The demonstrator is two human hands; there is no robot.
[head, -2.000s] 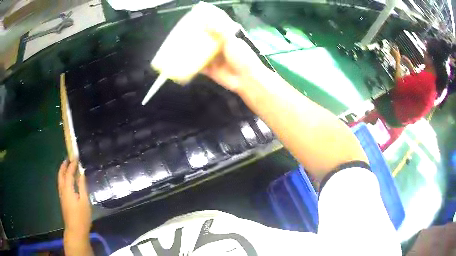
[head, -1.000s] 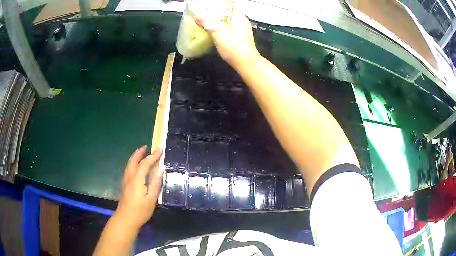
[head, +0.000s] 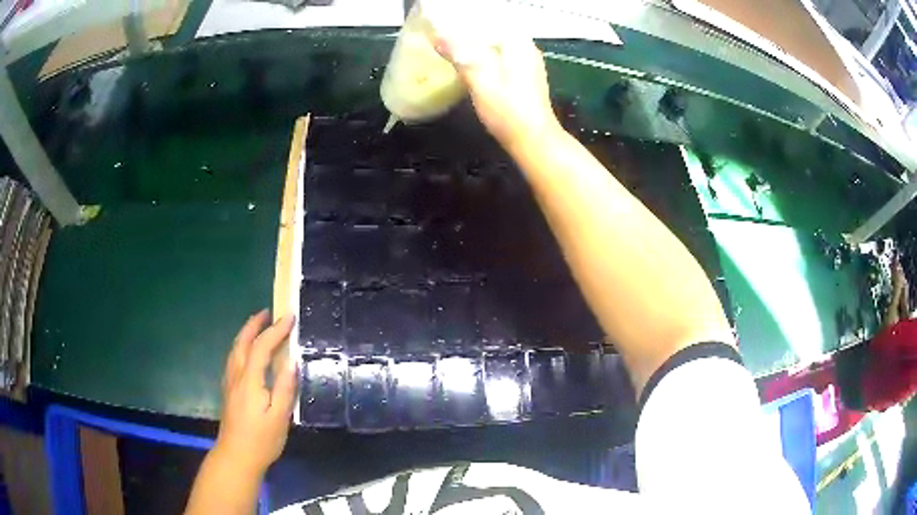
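Note:
Glossy black parts (head: 402, 246) lie in close rows on a board with a tan and white left edge (head: 289, 231). My right hand (head: 498, 80) holds a translucent, pale yellow squeeze bottle (head: 420, 82) over the back rows, nozzle down and tilted left. I cannot tell whether the nozzle touches a part. My left hand (head: 259, 387) rests at the board's front left edge, fingers a little apart, thumb side against the edge. My right forearm hides some of the parts on the right.
The green bench (head: 151, 292) surrounds the board. Stacked sheets (head: 22, 272) stand at the far left. Blue totes (head: 131, 426) sit below the bench's front edge. Metal posts (head: 40, 161) rise at the back. A person's red sleeve or clothing (head: 885, 367) shows at the far right.
The view has swung from an angled one to a straighter one. The bottle has gone from over the middle-left parts to the back rows. My left hand stays at the board's left edge.

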